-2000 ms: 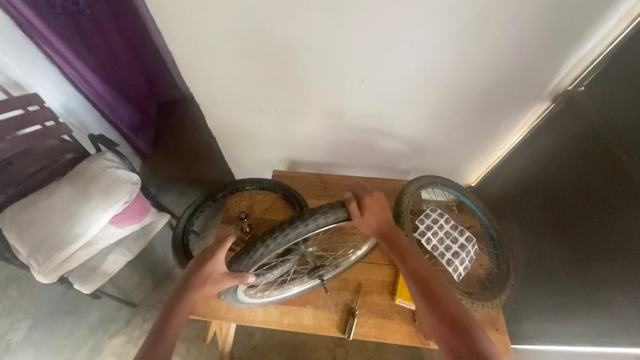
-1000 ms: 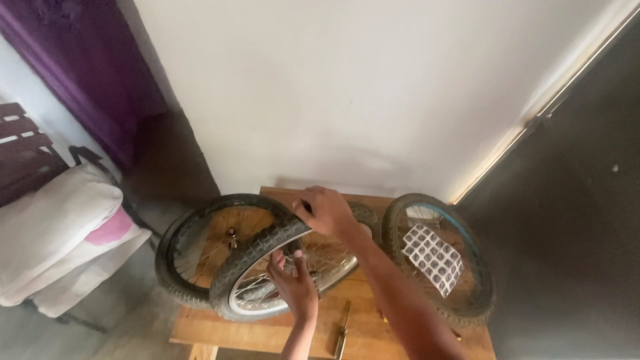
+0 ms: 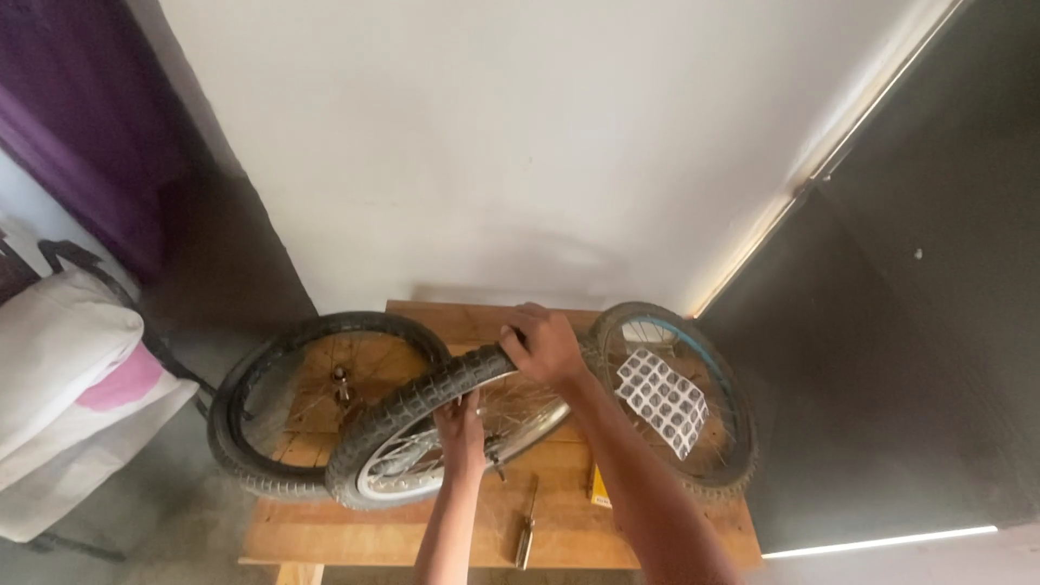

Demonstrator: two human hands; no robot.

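Note:
A bicycle wheel with a knobby black tyre (image 3: 398,410) and a silver rim stands tilted over the wooden table (image 3: 382,532). My right hand (image 3: 546,345) is closed over the top of its tyre. My left hand (image 3: 461,422) reaches in at the spokes, its fingertips hidden behind the rim's upper part. Behind and to the left lies a second wheel with a black tyre (image 3: 223,422). At the right, a wheel with a blue rim (image 3: 715,357) carries a sheet of square patches (image 3: 665,400). A screwdriver (image 3: 526,536) lies near the front edge.
A yellow box (image 3: 600,487) is partly hidden by my right forearm. On the left, a chair holds white and pink cushions (image 3: 73,366) beside a purple curtain (image 3: 97,122). The white wall (image 3: 504,146) rises behind the table, and a dark panel (image 3: 886,349) stands at the right.
My left hand has gone from the tyre's lower left side to the spokes inside the rim. My right hand stays on top of the tyre, and the wheel's tilt has changed.

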